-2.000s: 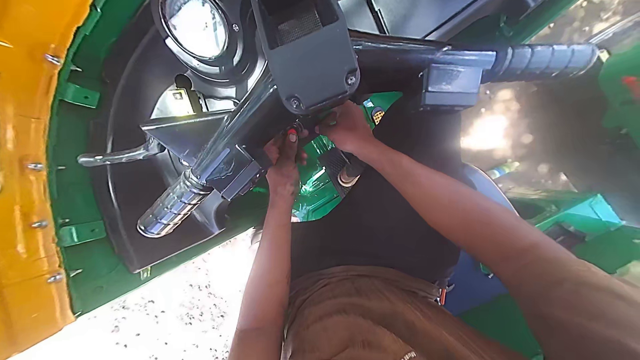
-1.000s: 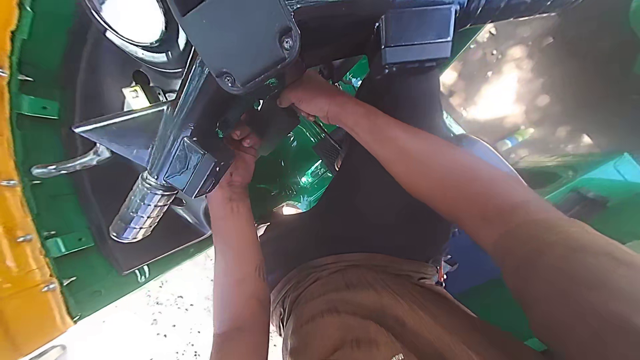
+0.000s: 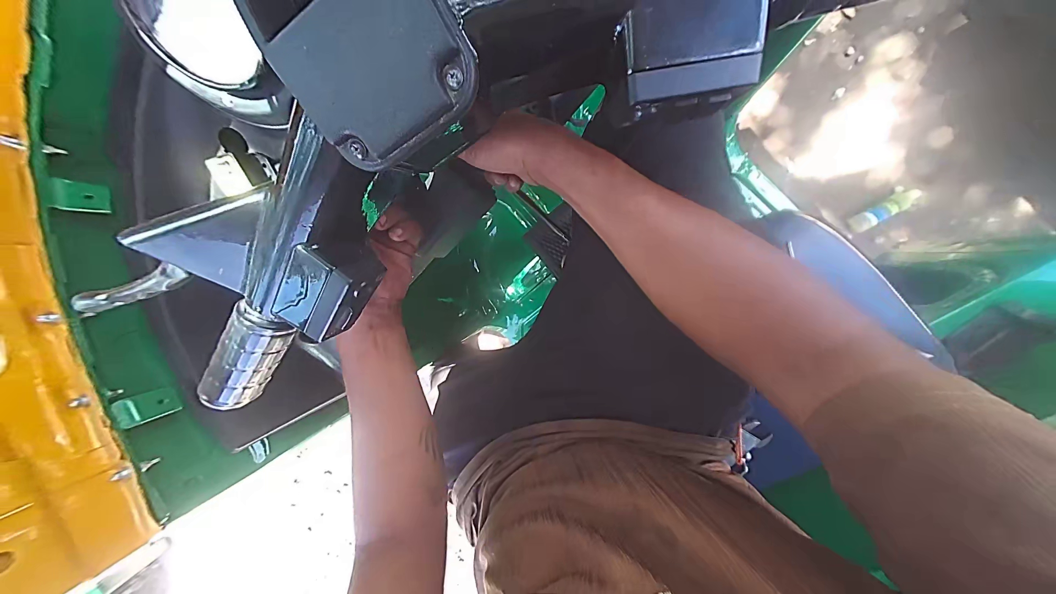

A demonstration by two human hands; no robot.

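Observation:
Both hands reach beneath the black plastic housing point(image 3: 375, 78) at the middle of a vehicle's handlebar. My left hand point(image 3: 396, 239) is below the housing's lower edge, its fingers curled beside a dark part point(image 3: 454, 210) whose kind I cannot tell. My right hand point(image 3: 520, 153) is at the housing's right lower corner, fingers bent inward, their tips mostly hidden. Whether either hand grips something cannot be made out. The left handlebar grip point(image 3: 246, 355) and a black switch box point(image 3: 313, 293) lie to the left of my left forearm; another black box point(image 3: 697, 49) sits at the upper right.
A chrome-rimmed round lamp point(image 3: 210, 45) and a metal lever point(image 3: 132, 289) are at the left. Beyond them runs a green body panel point(image 3: 91, 330) with brackets, edged by an orange panel point(image 3: 62, 429) with protruding screws. A green painted surface point(image 3: 462, 289) lies below the hands.
The view has moved closer to the handlebar centre. My left hand, earlier with fingers raised near my right hand under the housing, is now farther from it, to the left.

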